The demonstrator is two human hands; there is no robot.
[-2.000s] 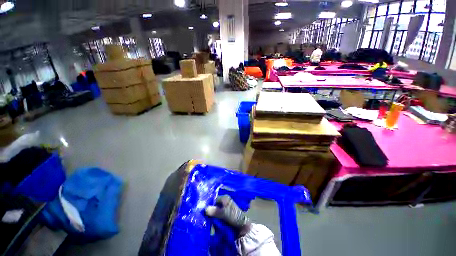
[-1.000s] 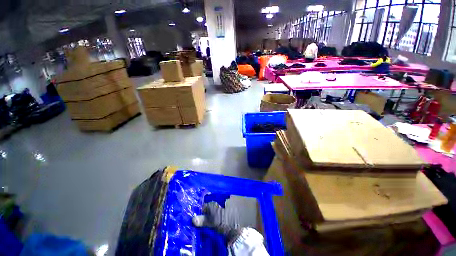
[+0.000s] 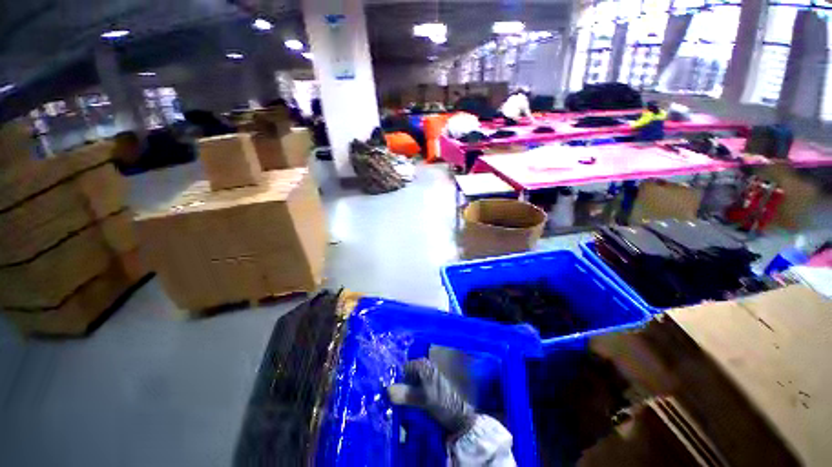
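A bright blue plastic stool point(image 3: 369, 369) is held on its side at the bottom centre. Its dark padded top point(image 3: 290, 374) faces left, and shiny clear film covers the blue part beside it. My right hand point(image 3: 438, 397), in a grey-white knit glove with a whitish sleeve, grips the stool from inside its frame. The fingertips are partly hidden by the blue plastic. My left hand is not in view.
Stacked cartons on a pallet point(image 3: 242, 237) stand left, with a taller carton stack point(image 3: 64, 237) beyond. Blue bins point(image 3: 547, 274) with dark pieces and flattened cardboard point(image 3: 757, 365) are right. A round carton point(image 3: 502, 228), pillar point(image 3: 342, 91) and pink tables point(image 3: 602, 164) stand ahead, with people there.
The view has moved forward past the cardboard stack. The pallet cartons look nearer and further left, and the blue bins show more fully. My right hand keeps its grip on the stool.
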